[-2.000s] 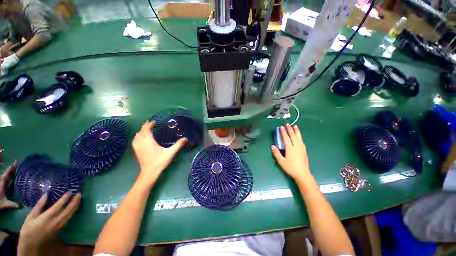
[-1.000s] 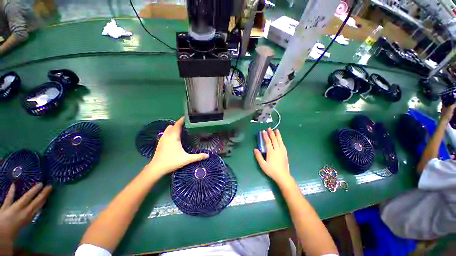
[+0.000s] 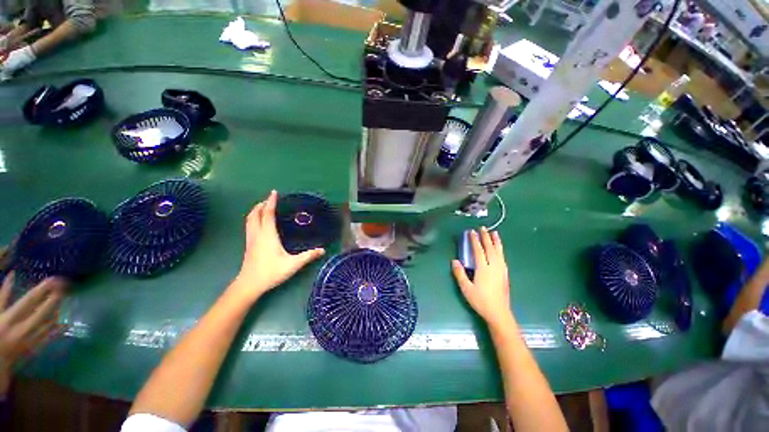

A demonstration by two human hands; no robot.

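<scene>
My left hand (image 3: 274, 246) has its thumb and fingers spread around the left edge of a dark fan grille (image 3: 308, 221), left of the press. The press fixture (image 3: 373, 235), with its orange-white centre, shows under the green press head plate (image 3: 396, 207) with no grille on it. A stack of overlapping grilles (image 3: 362, 305) lies in front of the fixture. My right hand (image 3: 487, 274) rests over the small pale press switch (image 3: 466, 249), thumb at its left side; its right part is hidden.
Grille stacks lie left (image 3: 160, 226) and right (image 3: 626, 278). Shiny rings (image 3: 578, 327) lie right of my right hand. The silver guide column (image 3: 486, 126) and slanting frame arm (image 3: 561, 97) rise behind. Another person's hand (image 3: 29, 316) is at the left edge. Fan housings (image 3: 153, 135) lie beyond.
My left hand was over the fixture with a grille there one second ago; now it is left of the fixture, at a grille. My right hand stays on the switch. The view has shifted.
</scene>
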